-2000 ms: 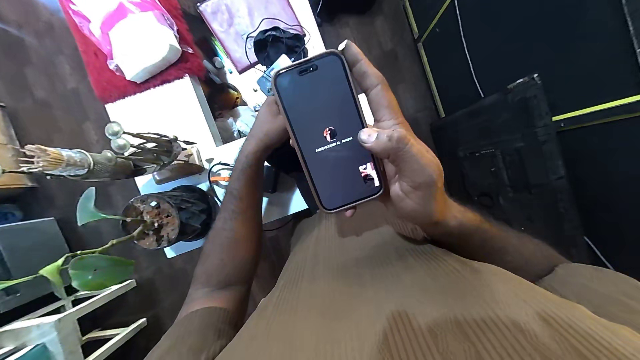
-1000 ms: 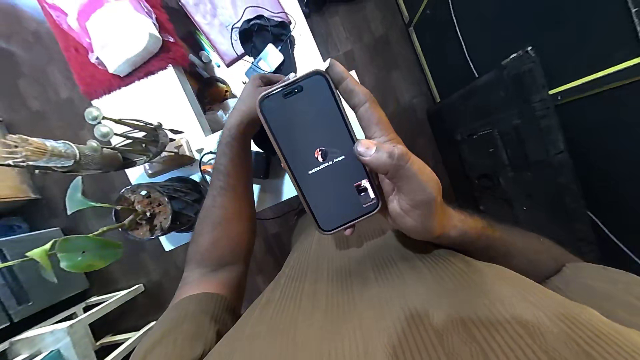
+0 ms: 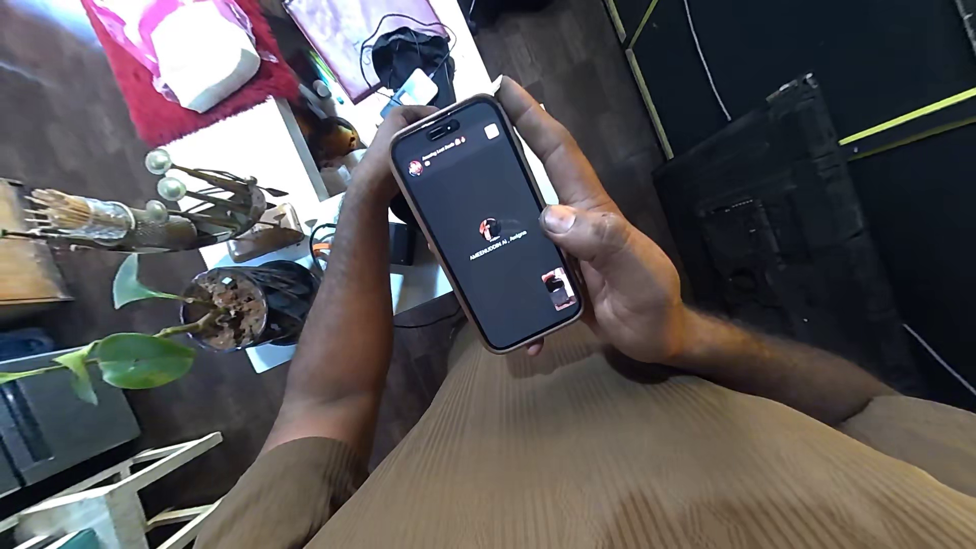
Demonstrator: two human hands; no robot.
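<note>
A smartphone [image 3: 488, 297] in a light-edged case is tilted in front of my chest, its dark screen facing me with small pictures and writing. My right hand [image 3: 625, 267] grips it from the right, the thumb resting on the screen's right edge and the index finger stretched up towards the top corner. A fingertip shows below the bottom edge. My left hand [image 3: 385, 152] is at the phone's upper left, its fingers mostly hidden behind the phone, so its hold cannot be made out.
A potted plant [image 3: 229, 309] and a metal ornament [image 3: 229, 202] with pearl-like balls stand left. Beyond are a red fluffy mat [image 3: 164, 110] with a white bundle [image 3: 206, 57], a pink case [image 3: 351, 38] and cables. A white rack [image 3: 114, 503] is lower left; a black panel [image 3: 762, 236] is right.
Small icons and writing now show at the top of the phone's screen, absent in the earlier frames. Both hands stay at the phone, which sits slightly lower in view than two seconds ago.
</note>
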